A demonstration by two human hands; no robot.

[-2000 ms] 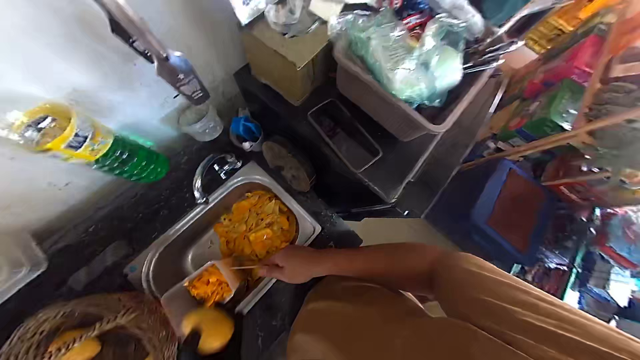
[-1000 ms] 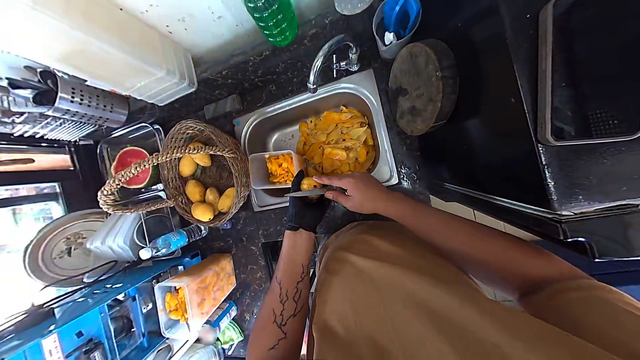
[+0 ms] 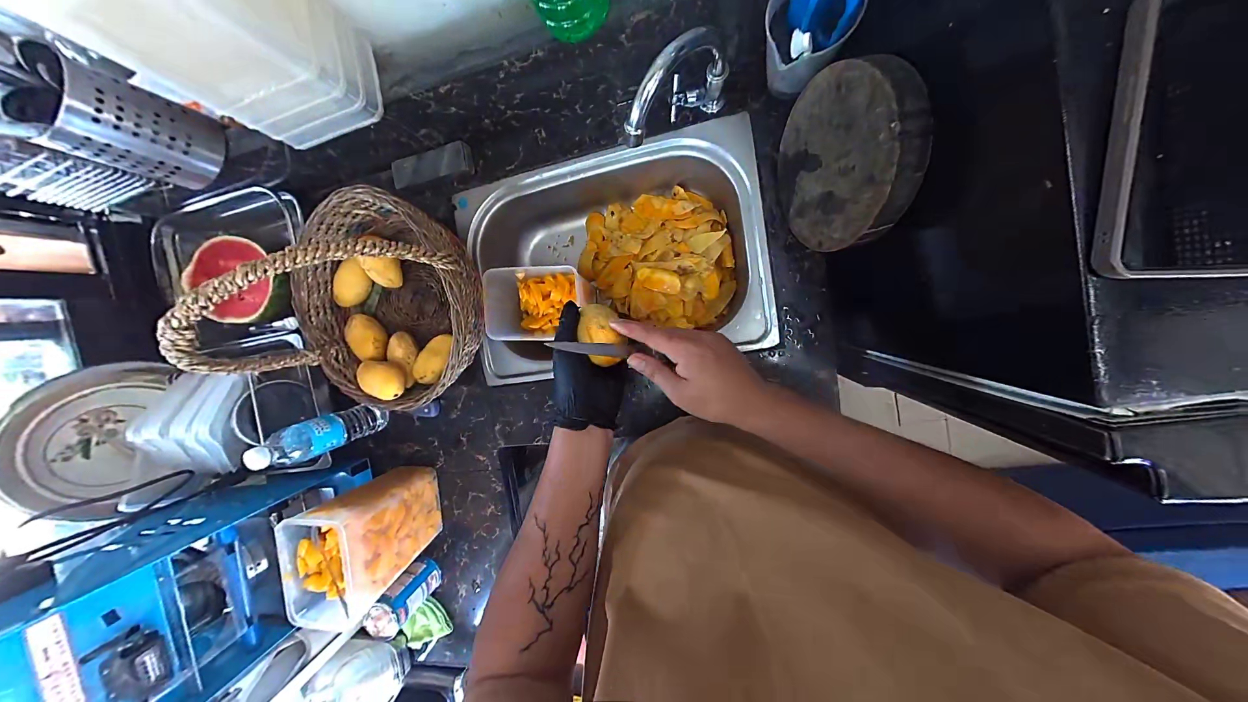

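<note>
My left hand [image 3: 588,382], in a black glove, holds a yellow mango [image 3: 600,330] over the near edge of the steel sink [image 3: 526,210]. My bare right hand [image 3: 697,369] grips a knife [image 3: 585,348], its blade lying across the mango; the handle is hidden in my fingers. Just beyond my left hand, a clear plastic container [image 3: 500,304] with cut orange mango pieces [image 3: 546,299] rests over the sink's left part. Mango peels [image 3: 663,258] are heaped in the right part of the basin. Several whole mangoes [image 3: 367,338] lie in a wicker basket [image 3: 451,283] to the left.
A faucet [image 3: 668,78] stands behind the sink, with a round wooden block [image 3: 856,153] to its right. A cut watermelon [image 3: 229,278] sits in a glass dish. Lower left are a large container of mango pieces [image 3: 400,522], a plastic bottle [image 3: 317,438] and a blue gas stove [image 3: 127,604].
Two seconds ago my right hand was at the peels and a mango was near the small container. Now both hands are together at a mango with the knife. The view has swung strongly.
</note>
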